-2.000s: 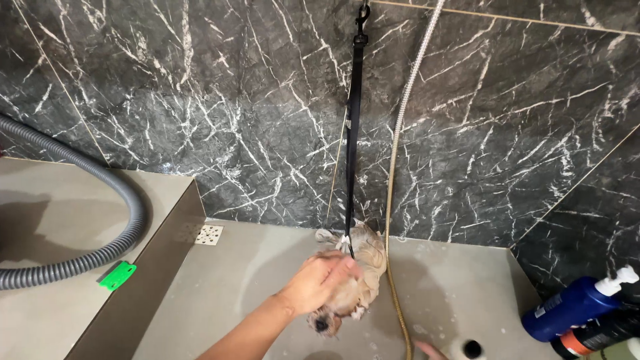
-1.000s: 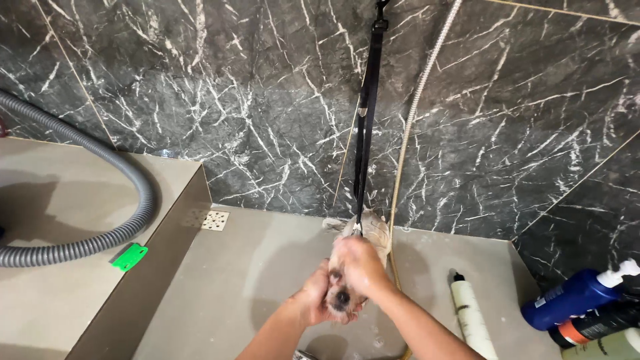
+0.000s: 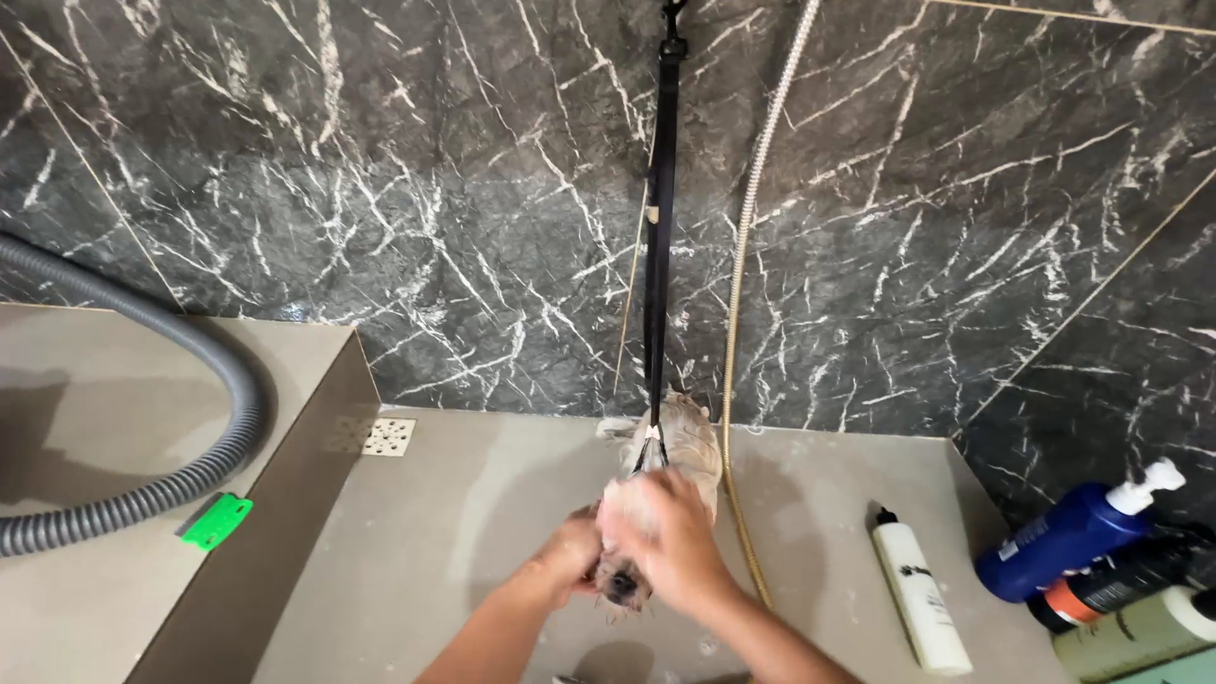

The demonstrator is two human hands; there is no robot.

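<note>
A small wet dog (image 3: 692,442) with light fur stands against the back wall of the basin, its dark nose toward me. A black grooming strap (image 3: 660,218) comes down from a clip on the wall to its neck. At the left side of the dog's head, my left hand (image 3: 573,549) is curled against the fur and cups the jaw. My right hand (image 3: 676,532), slightly blurred, lies over the top and right side of the head, fingers bent. Both palms are hidden, and so are the dog's eyes and legs.
A metal shower hose (image 3: 743,247) hangs right of the dog. A white squeeze bottle (image 3: 920,598) lies on the basin floor, with a blue pump bottle (image 3: 1059,537) and others at far right. On the left ledge are a grey corrugated hose (image 3: 237,399) and a green comb (image 3: 218,522); a drain cover (image 3: 389,436) is nearby.
Two seconds ago one hand was on the dog and the squeeze bottle was not lying in its present place. Since one second ago, my right hand has shifted over the dog's head and my left hand to its side.
</note>
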